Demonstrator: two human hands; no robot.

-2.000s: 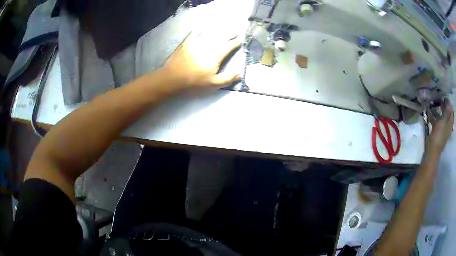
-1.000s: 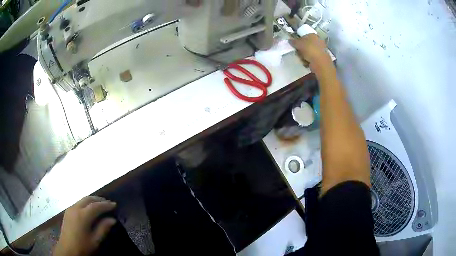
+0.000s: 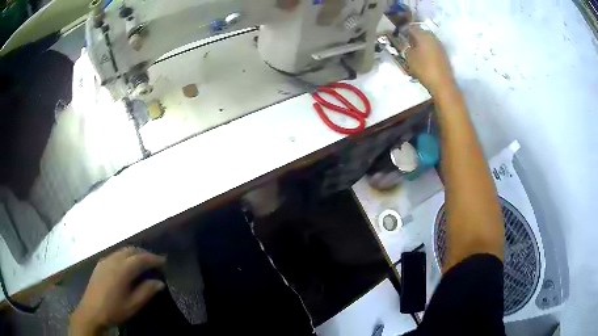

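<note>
My right hand [image 3: 425, 56] reaches to the far right end of the off-white sewing machine [image 3: 288, 39], among small parts by the handwheel end. Its fingertips are partly hidden, and I cannot tell if they hold anything. My left hand [image 3: 124, 285] is below the table's front edge, over my lap, with fingers loosely curled and nothing visible in it. Grey fabric [image 3: 72, 154] lies left of the needle under the bright lamp, with a dark panel [image 3: 33, 98] on it. The presser foot area [image 3: 134, 98] is glare-lit.
Red-handled scissors [image 3: 342, 108] rest on the white table [image 3: 216, 161] right of the machine bed. Below right are a tape roll [image 3: 389, 221], a white-topped container [image 3: 404, 156], a teal container [image 3: 427, 149], a black phone-like object [image 3: 413, 282] and a white box fan [image 3: 524, 249].
My left hand left the fabric by the needle and dropped below the table edge. My view swung right. My right hand stays at the machine's right end; the white piece near it no longer shows.
</note>
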